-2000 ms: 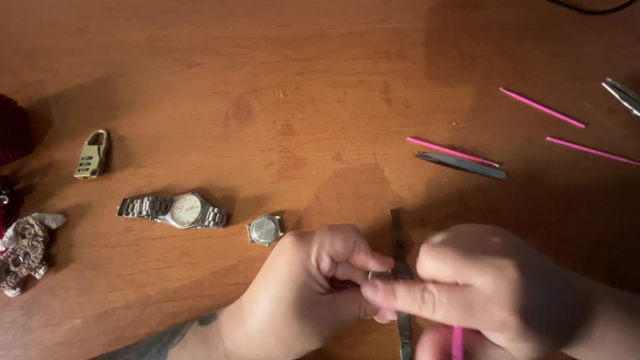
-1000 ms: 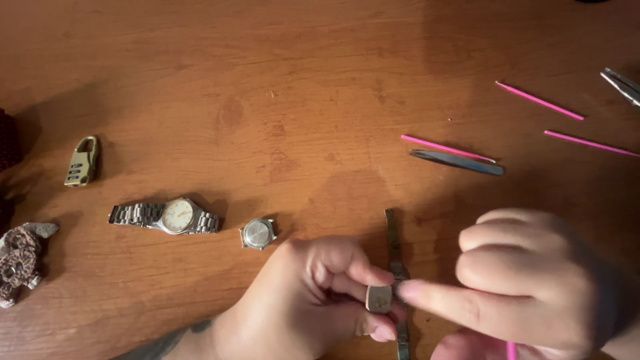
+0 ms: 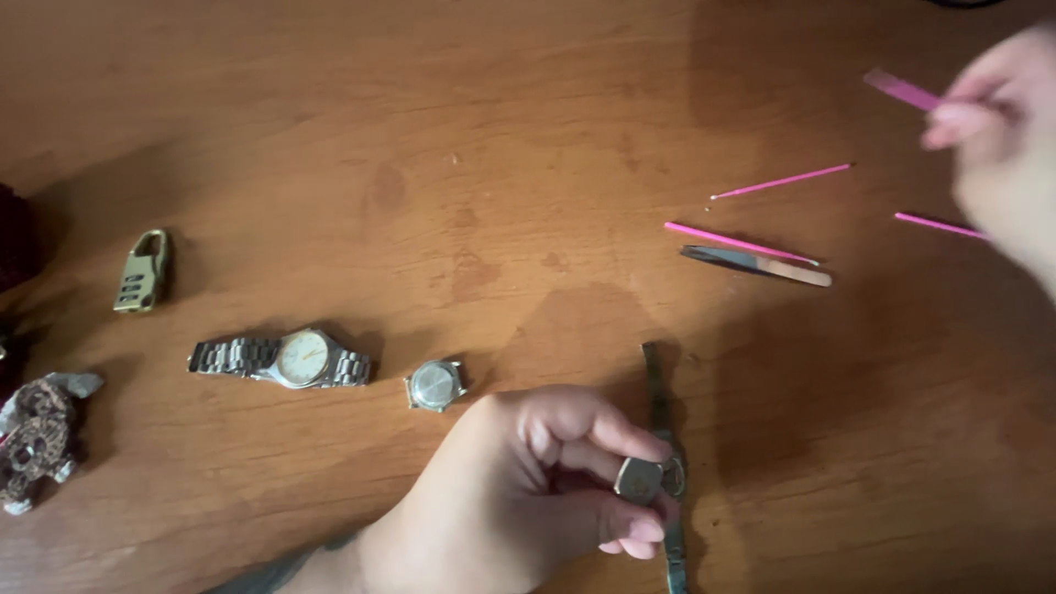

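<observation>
Between its thumb and fingers my left hand [image 3: 536, 487] pinches a small metal watch case [image 3: 638, 481]. Just right of and partly behind those fingertips lies a slim watch with a narrow metal band [image 3: 657, 388]. At the upper right, my right hand [image 3: 1002, 132], somewhat blurred, grips a pink stick-like tool [image 3: 906, 89]. Left of my left hand are a round watch case without a strap [image 3: 435, 385] and a wristwatch with a metal link bracelet [image 3: 303, 358]. Near my right hand lie thin pink swab sticks [image 3: 784, 181] and metal tweezers [image 3: 755, 266].
A brass combination padlock [image 3: 141, 276] lies on the wooden table at the left. Below it, at the left edge, is a brown and white patterned object [image 3: 37, 437]. A dark red thing [image 3: 16, 235] shows at the same edge. A dark cable [image 3: 965, 3] crosses the top right.
My right hand has moved away from my left hand to the upper right, holding a pink tool. My left hand still holds the small case. One pink stick lies at a different angle.
</observation>
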